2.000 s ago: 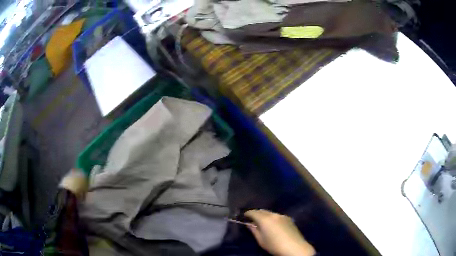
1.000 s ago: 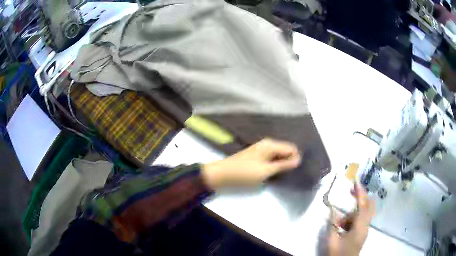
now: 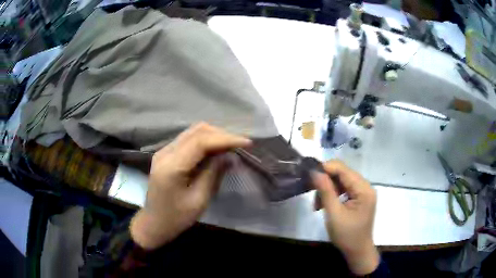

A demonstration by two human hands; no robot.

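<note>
A dark brown panel (image 3: pixel 288 182) joined to a large grey fabric (image 3: pixel 179 70) lies on the white table. My left hand (image 3: pixel 187 179) is on the left part of the brown panel with its fingers bent over the cloth. My right hand (image 3: pixel 351 212) pinches the panel's right corner between thumb and fingers. The brown edge between the hands is lifted and partly folded, somewhat blurred. Any small tool in my right hand cannot be made out.
The white sewing machine (image 3: pixel 402 87) stands right of the cloth. Scissors (image 3: pixel 461 195) with olive handles lie at the far right. Yellow-brown plaid fabric (image 3: pixel 68 163) sticks out under the grey cloth at left. The table's front edge (image 3: pixel 413 247) runs below my hands.
The view has swung right. The brown panel's corner is now lifted and held at my right hand, which was apart from it near the machine. The green patch is out of sight.
</note>
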